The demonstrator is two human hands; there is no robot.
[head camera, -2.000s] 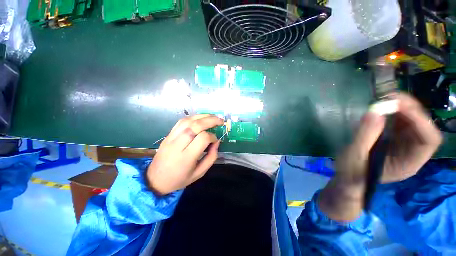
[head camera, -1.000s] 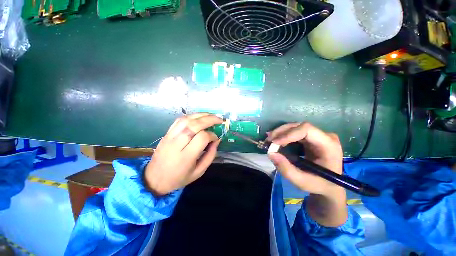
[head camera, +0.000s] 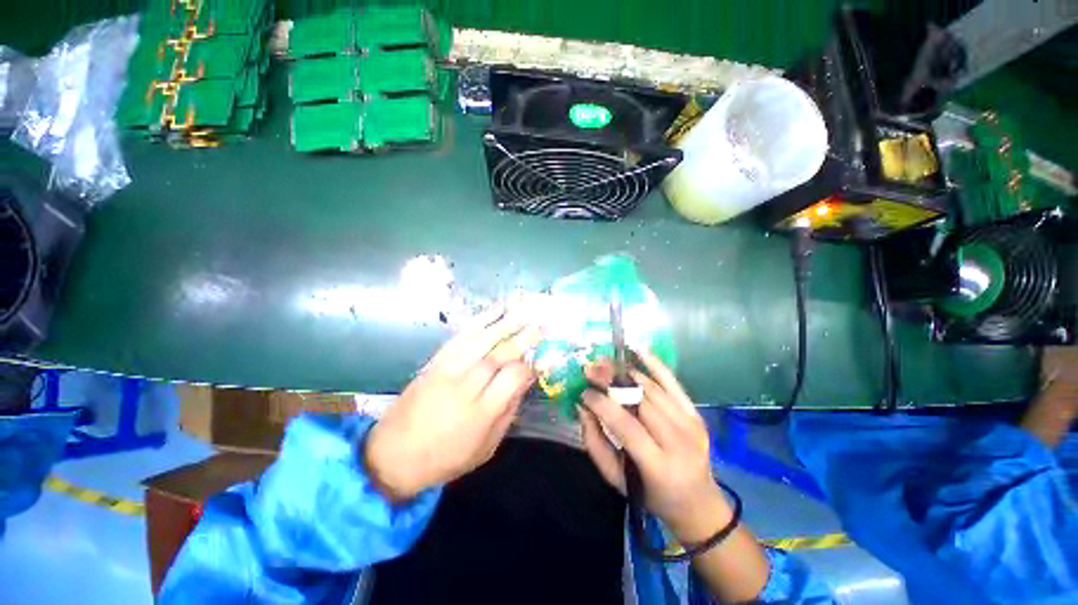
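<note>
The green circuit board panel point(head camera: 615, 284) is blurred and partly washed out by glare between my hands, at the mat's near edge. A small yellow-orange patch shows on its lower left part. My right hand point(head camera: 662, 443) holds the soldering iron point(head camera: 625, 394) by its pale collar, with the metal end pointing away over the panel. My left hand point(head camera: 455, 408) has its fingertips at the panel's left edge; whether they grip the panel or a wire is hidden by blur and glare.
The fan point(head camera: 573, 177), white plastic jar point(head camera: 751, 148) and soldering station point(head camera: 869, 177) stand behind the work, with black cords in front. Green board stacks point(head camera: 361, 89) and plastic bags point(head camera: 89, 112) lie rear left. A second fan point(head camera: 1005, 284) and a neighbour's blue sleeve point(head camera: 946, 485) are at right.
The view has tilted up. The panel has turned or shifted right and is now blurred. My right hand has moved left and turned, so the iron points away from me instead of left.
</note>
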